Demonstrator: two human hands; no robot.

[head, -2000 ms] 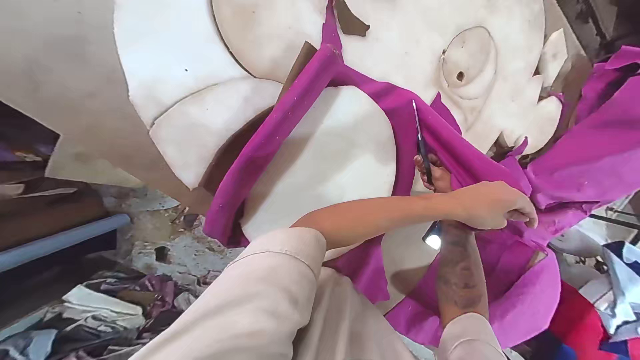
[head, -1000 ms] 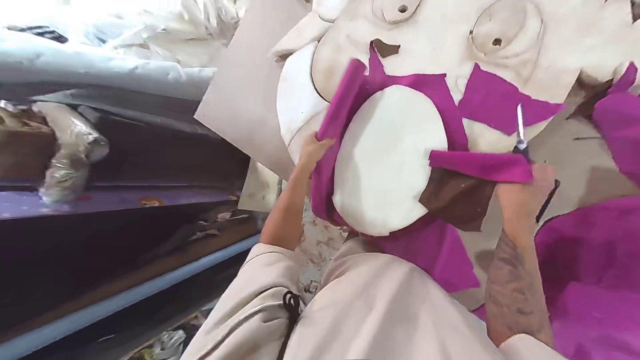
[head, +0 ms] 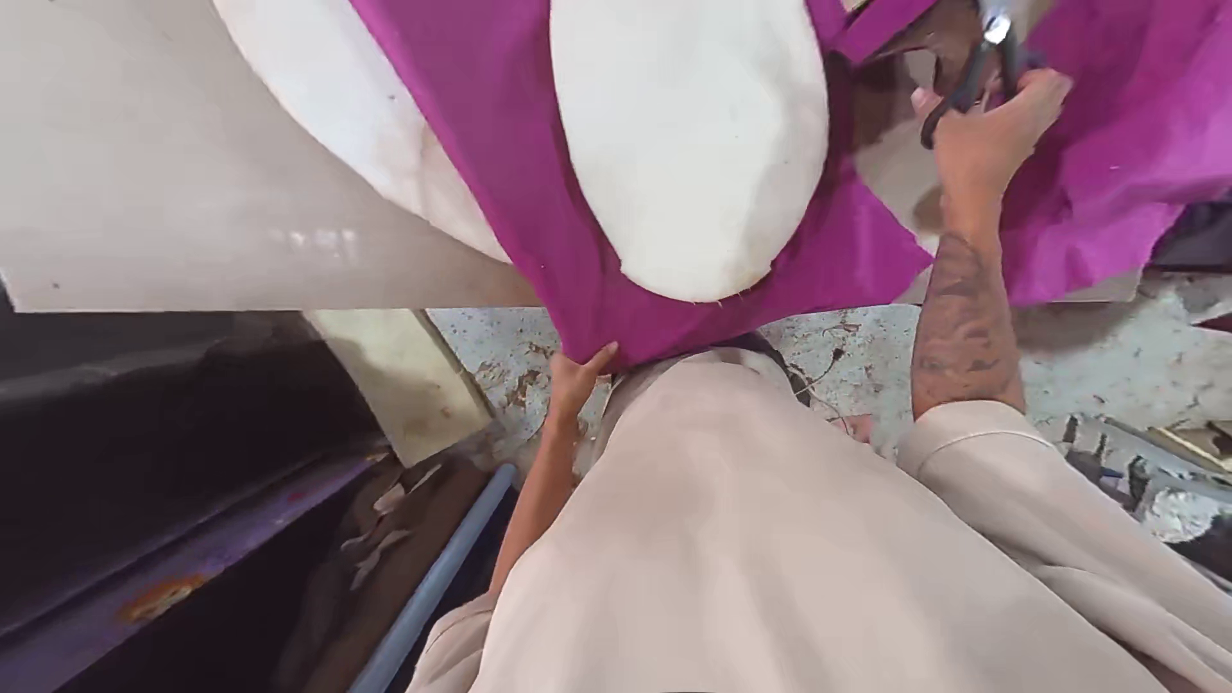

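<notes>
Magenta fabric [head: 500, 183] lies around and beneath a white oval piece [head: 688, 144] at the table's near edge. My left hand [head: 577, 380] pinches the fabric's lower corner, which hangs over that edge. At the upper right, my right hand [head: 996, 130] has its fingers in the black handles of a pair of scissors [head: 982, 67]. The blades point away from me and run out of the top of the view. Close to the scissors is a magenta strip [head: 881, 29], with a larger magenta cloth [head: 1107, 164] under and beside my right hand.
A large pale sheet [head: 192, 192] covers the work surface, with a white curved piece [head: 346, 125] on it. Left and below are dark rolls, a light board [head: 395, 385] and a blue tube [head: 438, 577]. Scraps litter the floor [head: 520, 356]; more material lies at the lower right.
My left hand has moved from the upper left side of the magenta fabric to its lower corner. My right hand keeps the scissors but no longer holds the folded magenta strip. The view has shifted strongly.
</notes>
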